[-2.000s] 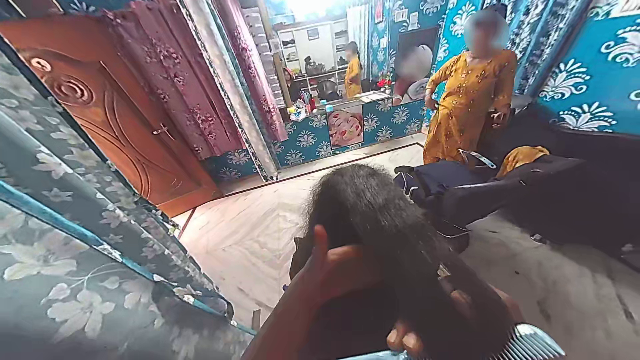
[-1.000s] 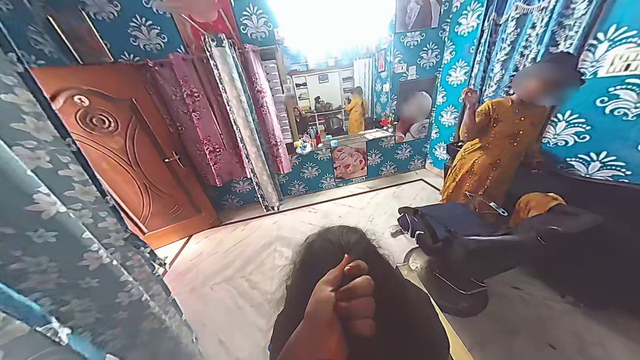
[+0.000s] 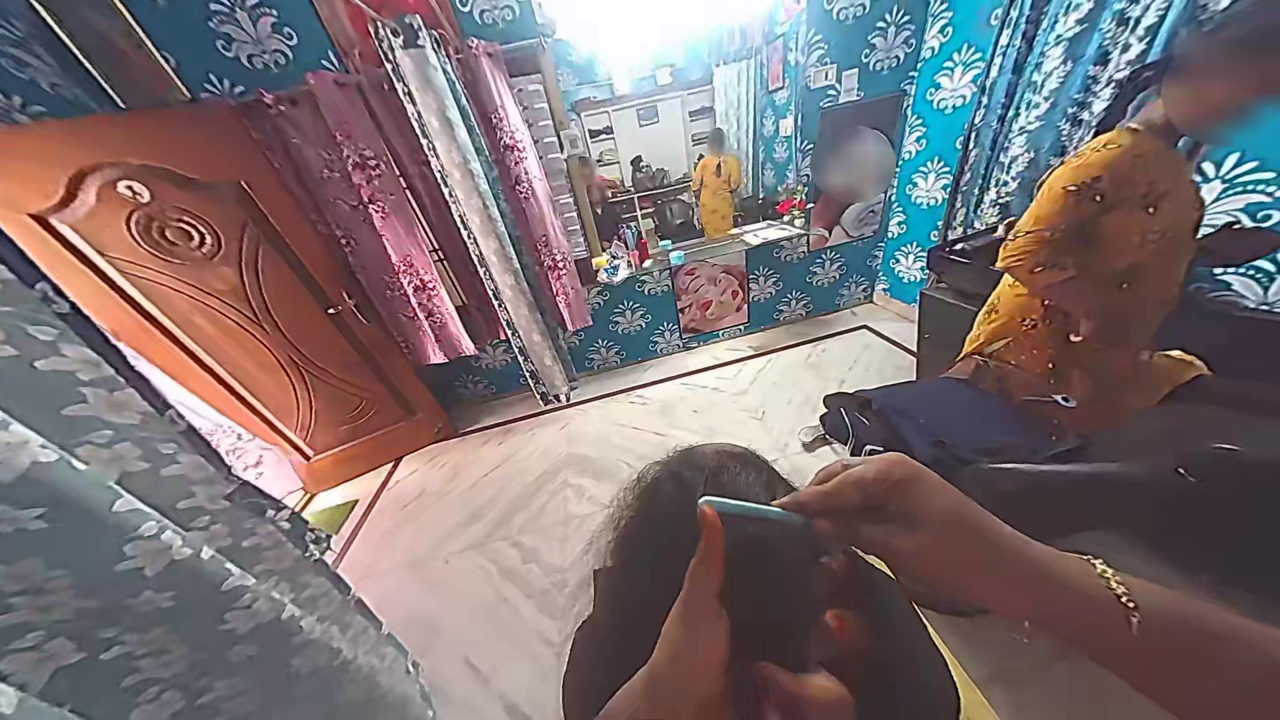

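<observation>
A seated person's head with dark hair [image 3: 715, 465] is directly below me, seen from above. A pale blue comb [image 3: 752, 509] lies across the hair at the back of the head. My right hand [image 3: 900, 515], with a gold bracelet at the wrist, pinches the comb's right end. My left hand [image 3: 690, 630] is round the gathered hair [image 3: 770, 590], its thumb raised to the comb's left end. The comb's teeth are hard to make out against the hair, and some left fingers are hidden behind it.
At the right a person in a yellow patterned garment [image 3: 1100, 250] bends by a dark sofa. A dark blue bag [image 3: 940, 420] lies on it. A carved wooden door [image 3: 230, 290] and pink curtains stand at the left. Floral grey fabric [image 3: 120, 540] hangs close at the left edge. A mirror is ahead.
My right hand, not visible one second ago, is now at the head with the comb. The comb was at the lower right two seconds ago. The person in yellow has bent toward the right.
</observation>
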